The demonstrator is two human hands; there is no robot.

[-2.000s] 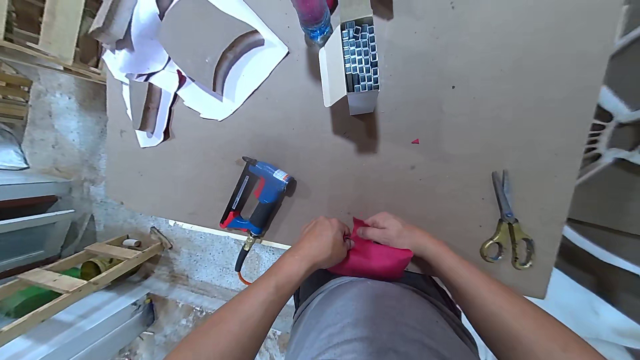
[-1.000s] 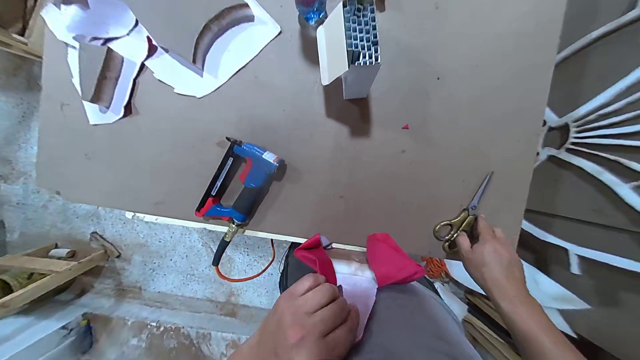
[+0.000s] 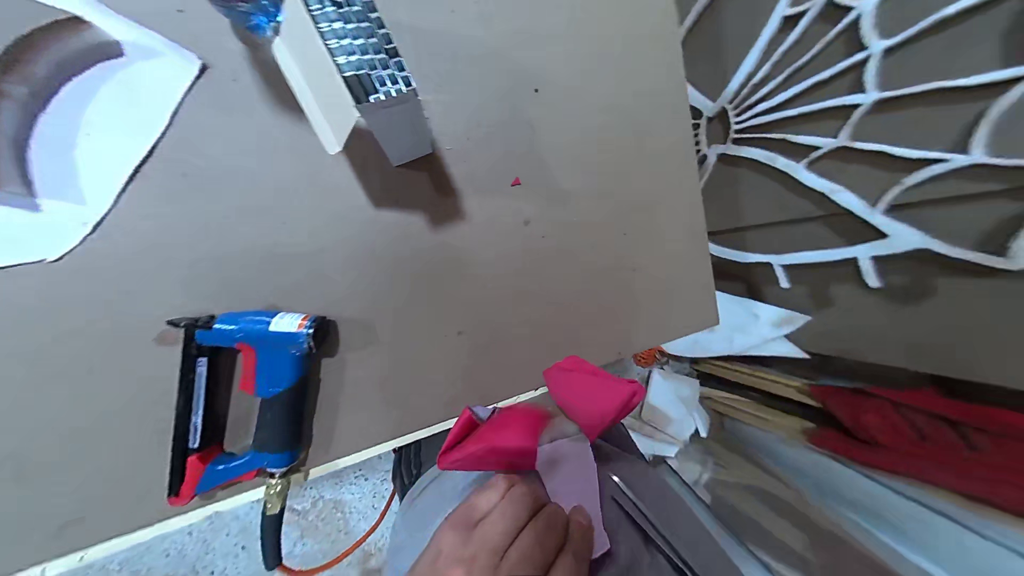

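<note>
My left hand point(image 3: 512, 532) is closed on a piece of red fabric point(image 3: 500, 438) with a pale pinkish backing, held low at my lap. A second red lobe point(image 3: 592, 394) of the fabric stands up beside it, near the table's front edge. My right hand is out of view. Just right of the fabric, a slim pointed thing point(image 3: 650, 524) reaches up from the bottom edge; it may be scissor blades, but I cannot tell. A blue and black pneumatic stapler point(image 3: 276, 384) lies on the table, left of my hand, its hose hanging over the edge.
An open box of staples point(image 3: 360, 72) stands at the table's back beside a blue translucent object point(image 3: 254, 12). A white-edged cutout point(image 3: 120, 144) lies far left, a red scrap point(image 3: 516, 182) mid-table. Right of the table are a white web-like frame point(image 3: 832, 180), pale cloth and red fabric point(image 3: 920, 448).
My right hand went from the red fabric to the scissors at the table's right, then out of view. The scissors no longer lie there. My left hand stays on the fabric. The view has shifted.
</note>
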